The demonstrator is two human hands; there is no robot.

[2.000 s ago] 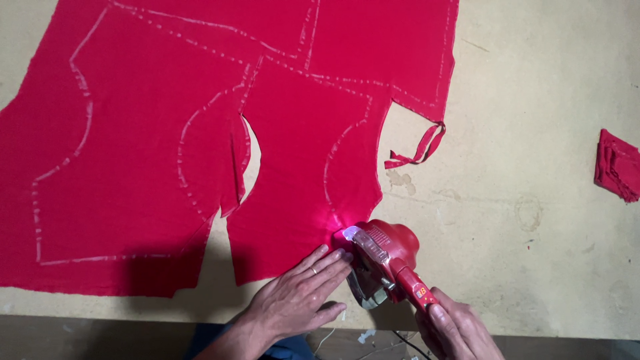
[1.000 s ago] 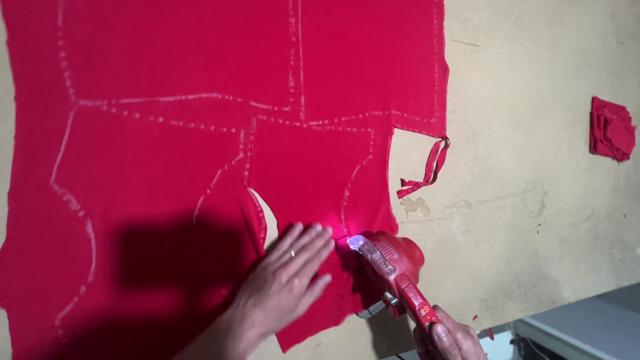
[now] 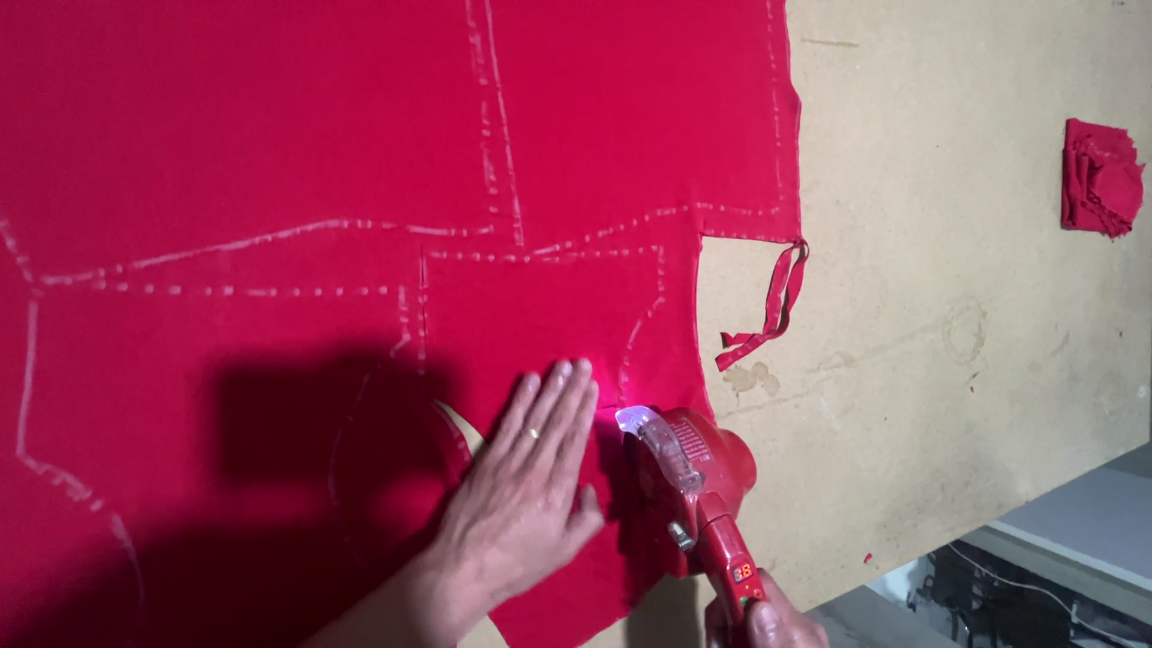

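Note:
Red fabric (image 3: 576,117) with chalked pattern lines lies across the table. My left hand (image 3: 531,490), a ring on one finger, rests flat on it with the fingers together, just left of the cutter. In my right hand (image 3: 774,621), at the bottom edge, is the handle of a red handheld electric fabric cutter (image 3: 697,459). The cutter's lit clear guard is at the fabric, near the lower end of a curved chalk line. Its blade is hidden. A narrow red fabric strip (image 3: 781,292) hangs from a corner of the fabric, right of a cut-out notch.
The tan tabletop (image 3: 936,270) shows on the right, with stains. A folded stack of red fabric pieces (image 3: 1101,178) lies at the far right. Past the table's slanting edge, at the lower right, are a grey surface (image 3: 1080,522) and a pale cable (image 3: 1017,580).
The cutter has moved up the fabric, away from its near edge. My left hand has shifted along beside it, its fingers now closer together. The view has shifted and turned.

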